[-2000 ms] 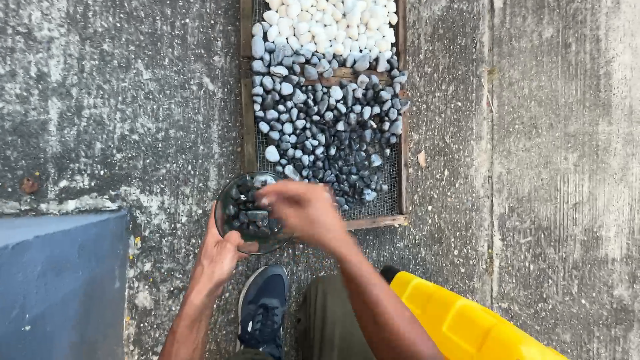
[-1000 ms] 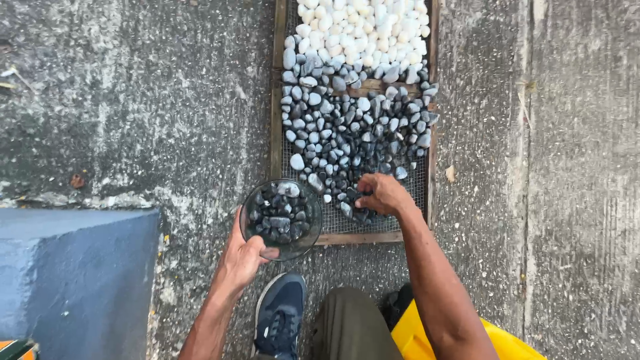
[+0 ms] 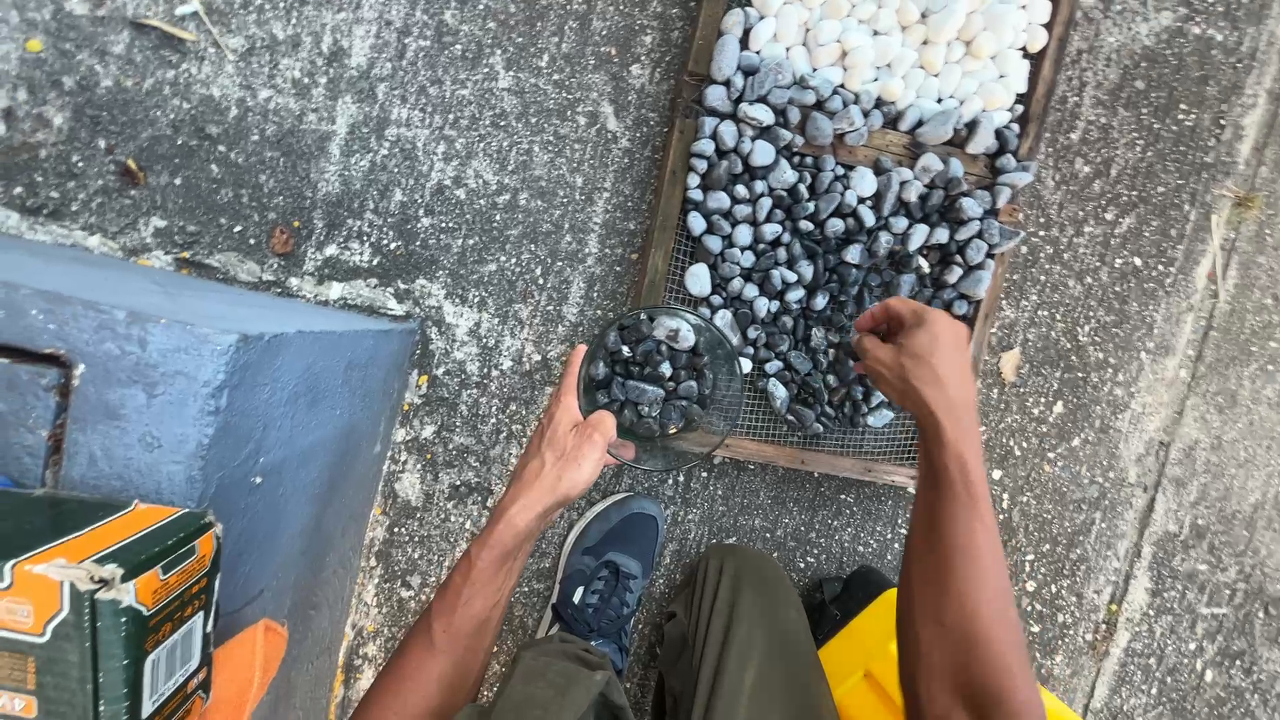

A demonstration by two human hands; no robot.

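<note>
My left hand (image 3: 572, 447) holds a round clear glass bowl (image 3: 708, 425) by its left rim; dark pebbles (image 3: 645, 385) lie inside. The bowl is over the lower left corner of a wood-framed wire mesh screen (image 3: 880, 445). Dark grey pebbles (image 3: 790, 280) cover the screen's lower part, and white pebbles (image 3: 900, 50) cover the top. Above the dark pebbles near the right side is my right hand (image 3: 910, 355), its fingers bent together; whether a pebble is between them is hidden.
A blue-grey painted concrete block (image 3: 290, 400) stands at left, with a green and orange cardboard box (image 3: 110, 610) and an orange cloth-like item (image 3: 245, 670). A yellow object (image 3: 865, 660) is beside my knee. My shoe (image 3: 610, 570) rests on the concrete ground.
My right hand has gone from over the bowl to the pebbles on the screen, and now appears raised slightly to the right. My left hand keeps holding the bowl.
</note>
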